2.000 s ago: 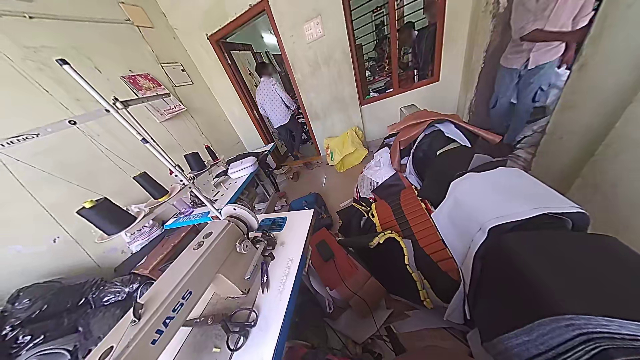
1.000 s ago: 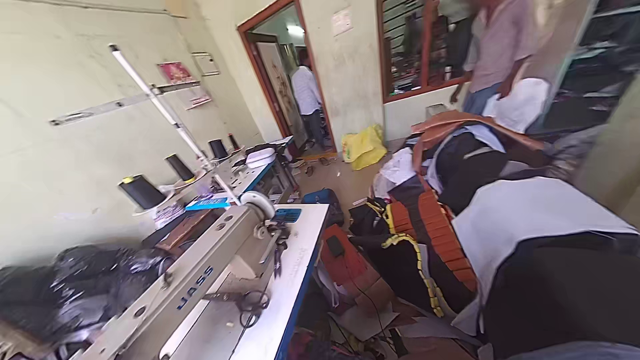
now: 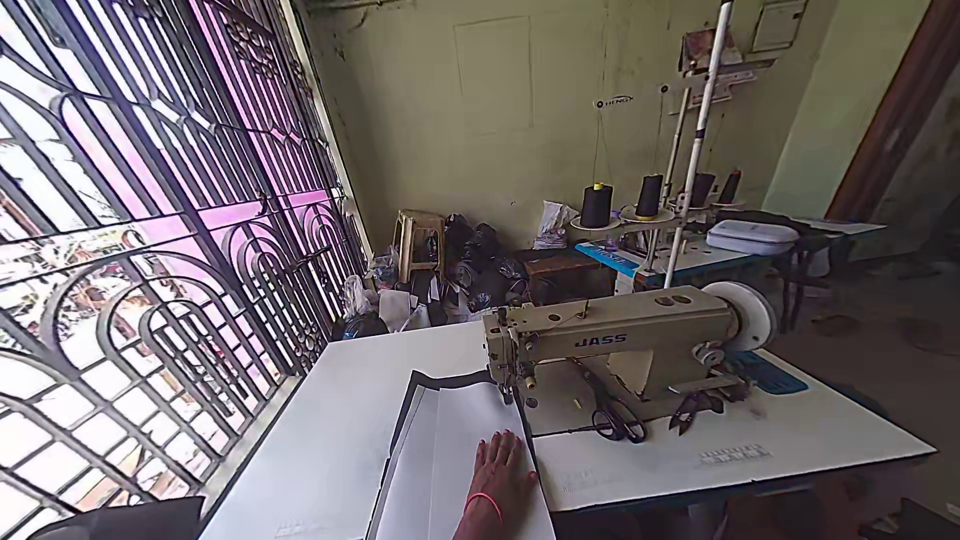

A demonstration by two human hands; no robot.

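Observation:
My left hand (image 3: 499,480), with a red band at the wrist, lies palm down on a white sheet (image 3: 457,442), its fingers slightly spread. Dark material shows around the sheet's edges. The sheet's far right end reaches the needle area of the JASS sewing machine (image 3: 615,334); whether the presser foot is down, I cannot tell. Black-handled scissors (image 3: 619,420) rest by the machine's base, with a dark small cutting tool (image 3: 695,411) to their right. My right hand is out of view.
The white machine table (image 3: 645,472) extends to both sides. A metal window grille (image 3: 202,225) runs along the left. Behind stand a plastic stool (image 3: 420,240), black bags (image 3: 484,262) and another table with thread cones (image 3: 597,206) and a white case (image 3: 752,235).
The view has swung far left, from the room with the doorway and heaped material to the grille and machine. My left hand on the sheet has come into view.

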